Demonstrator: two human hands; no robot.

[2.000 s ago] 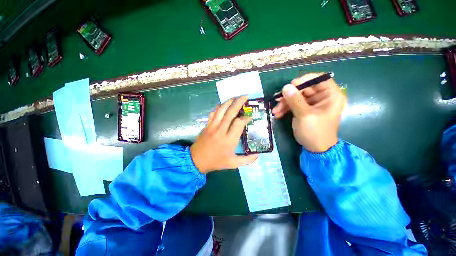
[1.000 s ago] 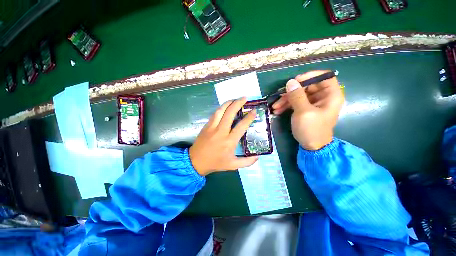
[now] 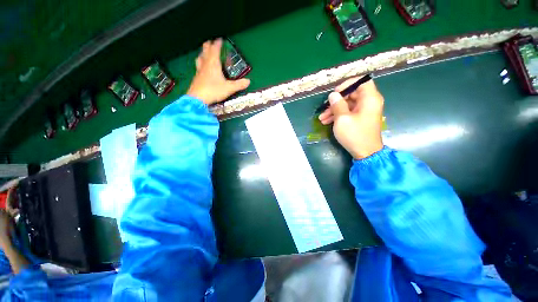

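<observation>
My left hand (image 3: 213, 78) is over the green belt with fingers spread beside a red-rimmed open phone (image 3: 236, 62). The fingertips are blurred at its left edge and the thumb is just below it; light contact cannot be ruled out. The phone lies on the belt, green board and silvery area facing up. My right hand (image 3: 358, 115) is above the bench, holding a slim black tool (image 3: 353, 87) like a pen, its narrow tip pointing down-left. A pale blue-white liner strip (image 3: 295, 180) with rows of small marks lies slanted on the bench.
More open phones (image 3: 158, 78) lie along the belt, several left and others at the upper right (image 3: 352, 23). A whitish worn edge (image 3: 307, 76) divides belt and bench. Pale strips (image 3: 118, 156) and a black tray (image 3: 59, 215) are at left. Yellow film (image 3: 318, 133) lies under my right hand.
My left hand has moved from the phone on the liner up-left to the belt. No phone lies on the liner now. The view has shifted left; the right hand still holds the tool.
</observation>
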